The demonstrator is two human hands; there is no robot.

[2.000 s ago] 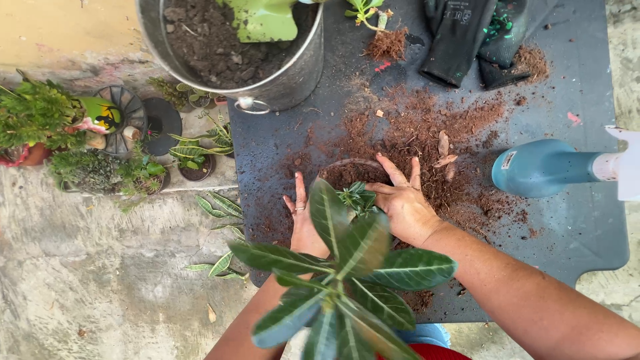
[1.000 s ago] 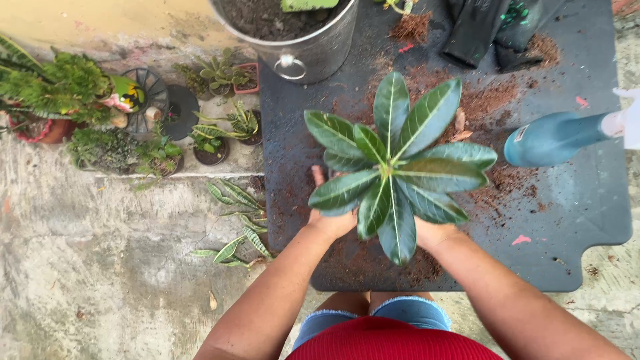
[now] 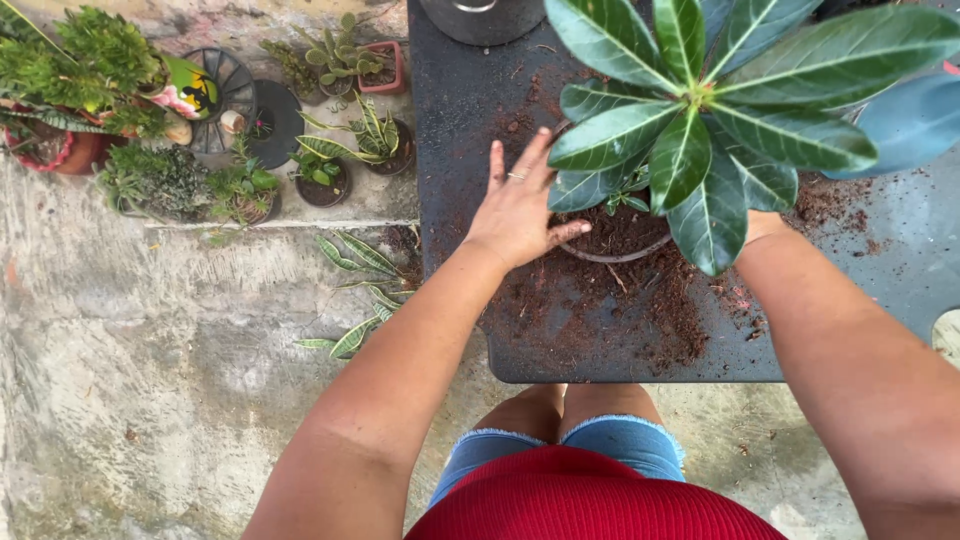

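Note:
A broad-leaved potted plant (image 3: 694,97) rises toward the camera above a round pot (image 3: 615,257) filled with reddish-brown soil (image 3: 626,229). My left hand (image 3: 521,202), with a ring on one finger and soil on its fingertips, lies at the pot's left rim with its fingers spread. My right hand is hidden under the leaves on the pot's right side; only the wrist (image 3: 761,225) shows, so its grip cannot be seen. Small leafy shoots (image 3: 626,195) stand in the soil below the large leaves.
Loose soil (image 3: 675,322) is scattered over the dark table (image 3: 540,360). A metal bucket (image 3: 487,22) stands at the top edge, and a blue bottle (image 3: 907,124) lies at the right. Several potted plants, including a cactus (image 3: 337,56), line the ledge at left. Cut variegated leaves (image 3: 360,334) lie beside the table.
My left hand was mostly hidden under the leaves one second ago and now shows spread at the pot's left rim. The view has shifted, with the plant now higher and farther right.

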